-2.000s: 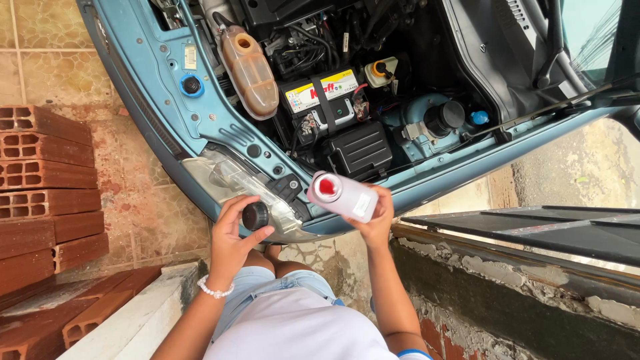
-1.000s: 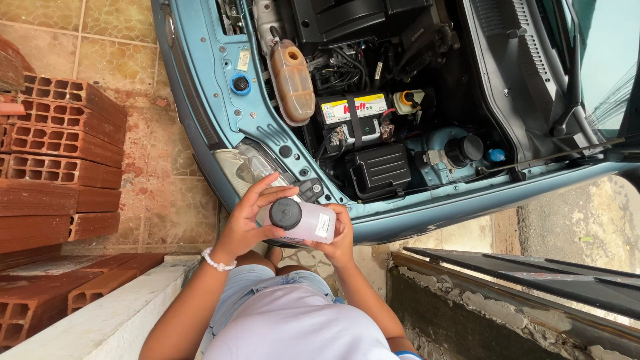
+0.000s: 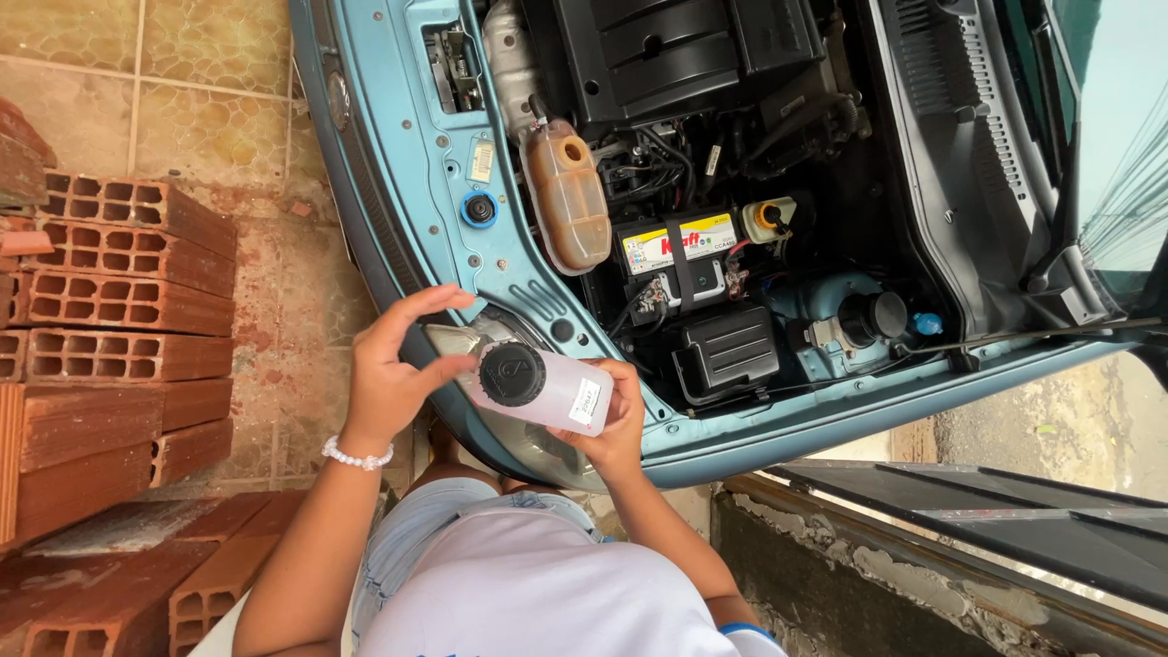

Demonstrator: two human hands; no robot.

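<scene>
My right hand [image 3: 607, 424] grips the base end of a translucent plastic bottle [image 3: 552, 388] of pinkish liquid, tilted over the car's headlight [image 3: 538, 447]. The black screw cap [image 3: 513, 373] sits on the bottle's mouth. My left hand [image 3: 401, 360] is beside the cap, thumb and fingers apart, the thumb tip near or touching its rim. In the engine bay, the brownish coolant expansion tank [image 3: 568, 196] has an uncovered filler neck. A black cap with a blue ring [image 3: 479, 209] rests on the blue front panel, left of the tank.
A car battery [image 3: 680, 246], a brake fluid reservoir [image 3: 768, 219] and a black engine cover [image 3: 671, 55] lie within the bay. Stacked hollow clay bricks [image 3: 128, 306] stand at the left. A dark metal gate [image 3: 985, 511] and a rough wall [image 3: 821, 566] are at the lower right.
The black cap was in my left hand, off the bottle's open mouth; it now sits on the mouth. My left fingers have come away from the cap and spread. The view has shifted.
</scene>
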